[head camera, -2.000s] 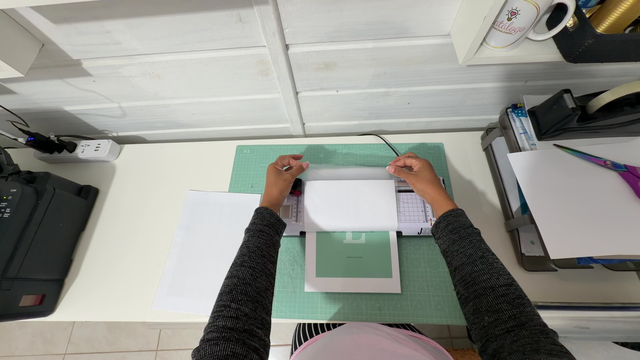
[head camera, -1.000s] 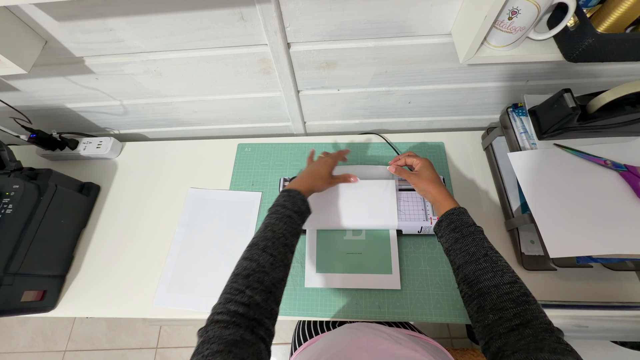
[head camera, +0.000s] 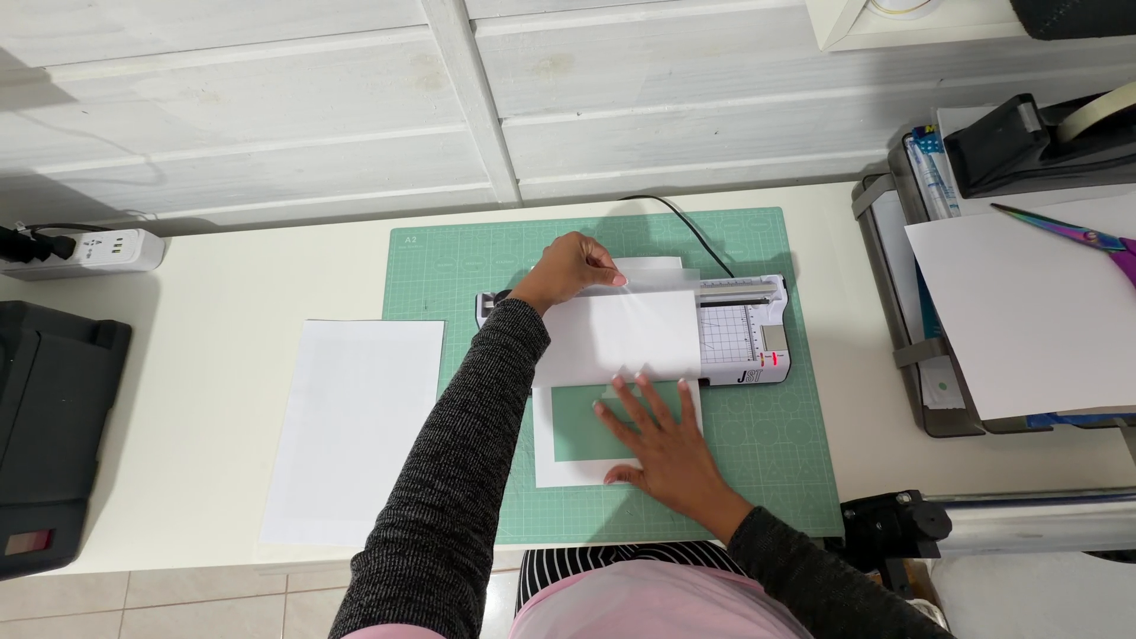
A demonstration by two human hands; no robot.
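Note:
A white laminator with a built-in paper trimmer [head camera: 772, 368] lies on a green cutting mat [head camera: 754, 479], its red lights lit. Over its middle lies a white sheet [head camera: 621, 333] with a clear film edge [head camera: 661, 280] at the top. My left hand [head camera: 572, 271] pinches that clear film between thumb and fingers. My right hand [head camera: 670, 453] is spread over a green-and-white printed sheet [head camera: 572, 426] at the near side of the machine, fingertips near the white sheet's lower edge. Whether the palm presses down cannot be told.
White paper [head camera: 359, 426] lies left of the mat's middle. A black printer [head camera: 53, 426] and a power strip [head camera: 124, 251] are at the far left. On the right, paper trays [head camera: 914, 355] hold a white sheet, scissors [head camera: 1065, 229] and a tape dispenser [head camera: 1003, 146]. A cable [head camera: 688, 226] runs behind the laminator.
My right hand has left the film's top right corner and come down over the printed sheet. My left hand has moved from above the white sheet's left part to the film's top edge. The view has shifted.

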